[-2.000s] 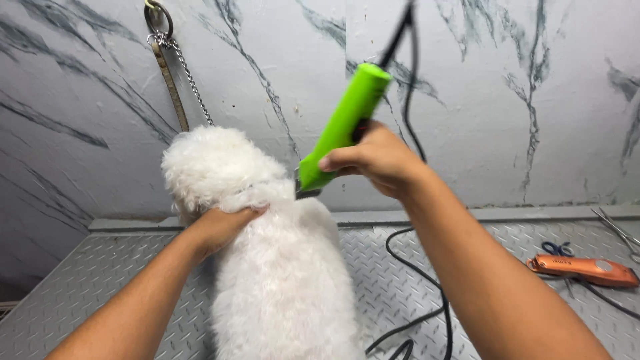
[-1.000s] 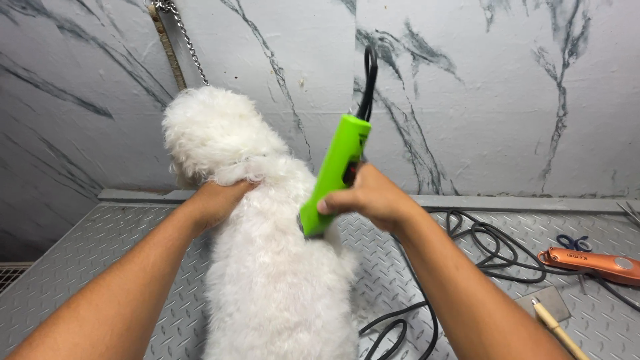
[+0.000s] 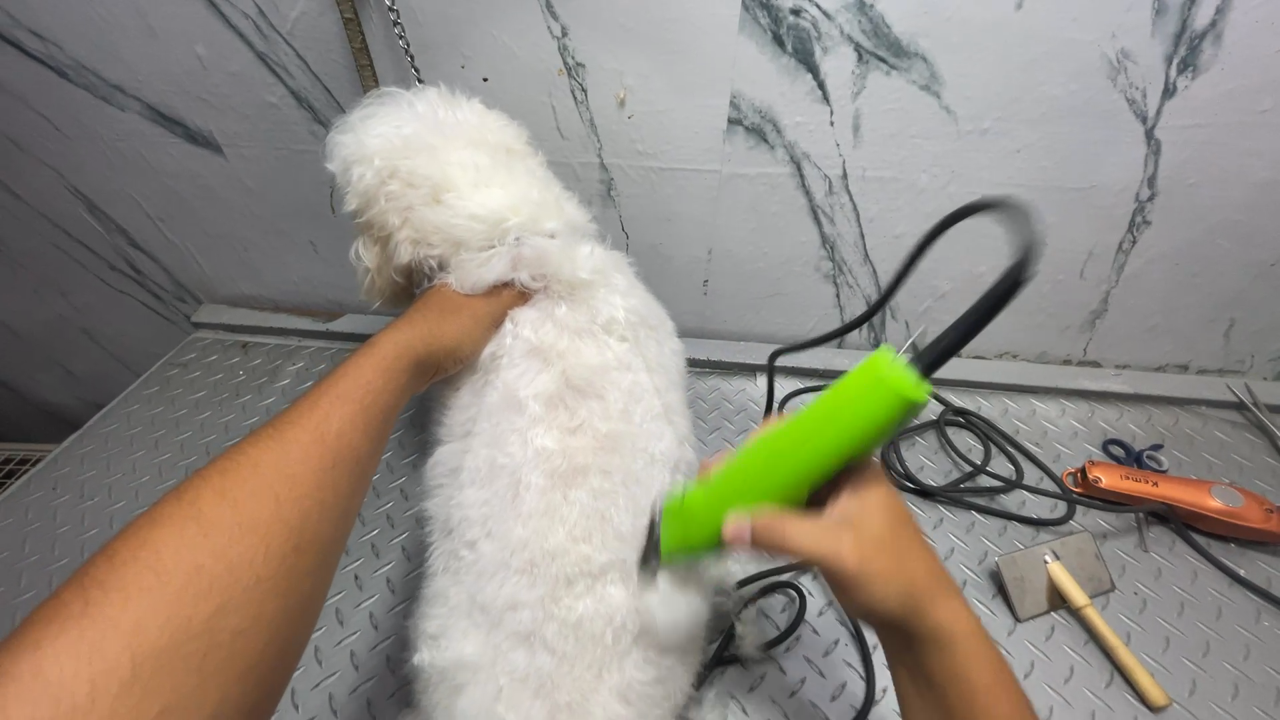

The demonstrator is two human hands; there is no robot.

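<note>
A white curly-coated dog (image 3: 560,450) stands on the table with its head toward the back left, facing away. My left hand (image 3: 455,325) lies at the left side of its neck and shoulder, fingers partly buried in the coat; whether they grip is hidden. My right hand (image 3: 840,530) is closed around bright green corded electric clippers (image 3: 790,455). The dark blade end of the clippers touches the fur on the dog's right flank. A blurred tuft of fur (image 3: 680,610) shows just below the blade.
The diamond-plate table (image 3: 250,400) meets a marbled wall (image 3: 640,130). At right lie a coiled black cord (image 3: 975,450), an orange Kemei clipper (image 3: 1170,495), blue-handled scissors (image 3: 1133,455) and a slicker brush with a wooden handle (image 3: 1110,630). A chain (image 3: 402,40) and a strap (image 3: 357,45) hang behind the dog's head.
My right hand has moved the green clippers from near the dog's neck and shoulder back along its body to the flank, and they are now tilted more to the right. My left hand stays at the neck.
</note>
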